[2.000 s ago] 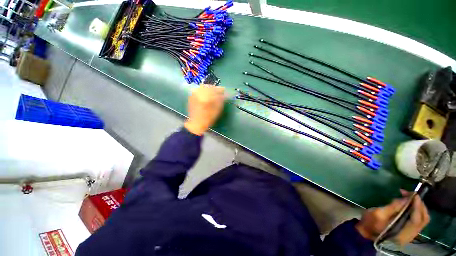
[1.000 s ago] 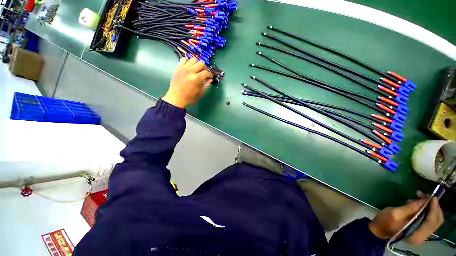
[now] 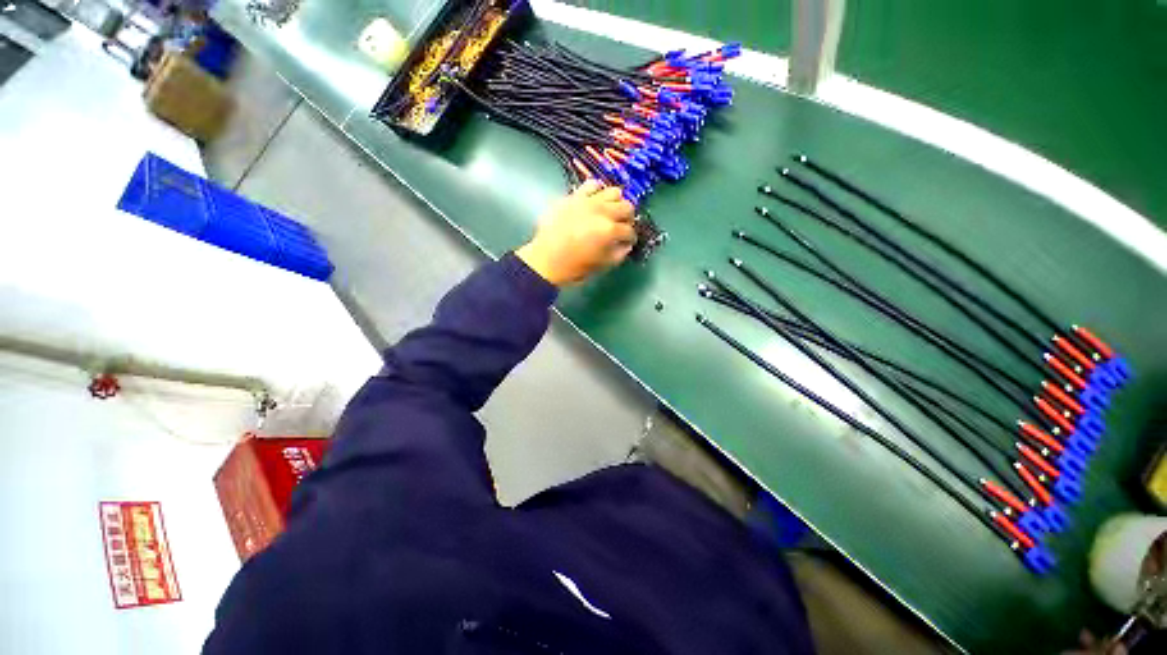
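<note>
My left hand (image 3: 582, 234) is at the blue-red ends of a thick bundle of black cables (image 3: 550, 96), beside a small pile of dark loose parts (image 3: 649, 239). Its fingertips are bent down and partly hidden, so I cannot tell whether they hold anything. Several black cables (image 3: 883, 352) lie in a spaced row, with red sections and blue ends at the right. One tiny dark part (image 3: 659, 306) lies alone near the row. At the bottom right corner, only a dim sliver of my right hand (image 3: 1103, 644) shows, near the soldering iron's metal end (image 3: 1131, 628) at the white cup (image 3: 1126, 560).
A black tray (image 3: 442, 64) with yellowish contents and a small white container (image 3: 381, 42) stand beyond the bundle. A metal post (image 3: 815, 45) rises at the bench's far side. The yellow sponge (image 3: 1158, 476) is cut off at the right. A blue crate (image 3: 224, 218) is left of the bench.
The view has swung left, so bench things appear lower and further right. My left hand moved from the pile's near side toward the bundle's ends. My right hand has nearly left the picture.
</note>
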